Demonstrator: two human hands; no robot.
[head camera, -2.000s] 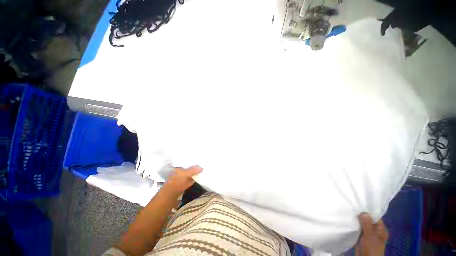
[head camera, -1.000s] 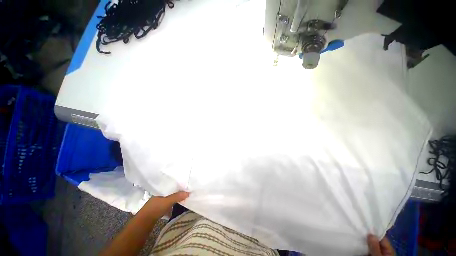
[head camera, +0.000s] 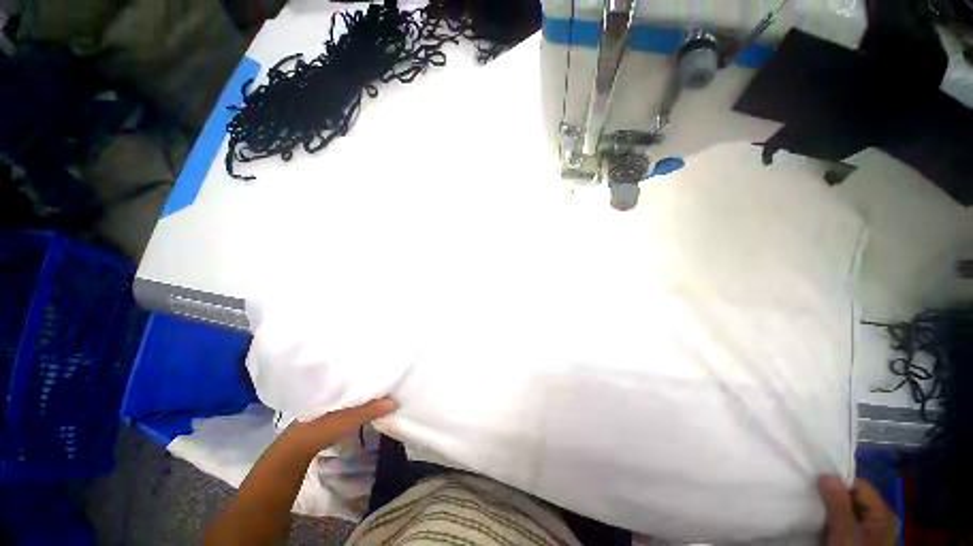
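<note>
A large white fabric piece (head camera: 640, 427) lies over the table and hangs past its front edge. My left hand (head camera: 347, 418) grips its near edge at the lower left. My right hand (head camera: 857, 514) grips its near right corner and is partly cut off by the bottom of the picture. The sewing machine head (head camera: 662, 75) stands over the fabric's far part, with the presser foot area (head camera: 581, 165) near the cloth. Glare hides much of the fabric's far left outline.
Black cords (head camera: 309, 101) lie heaped at the left rear; more cords (head camera: 912, 357) lie at the right. Black fabric (head camera: 822, 91) lies at the machine's right. Blue crates (head camera: 69, 352) stand at the left. White material (head camera: 229, 448) hangs over a blue container (head camera: 192, 373) below the table.
The view has shifted, showing more of the machine head and cords. The fabric's front part is spread flatter and less bulging. Both hands still hold its edge, my right hand now farther right.
</note>
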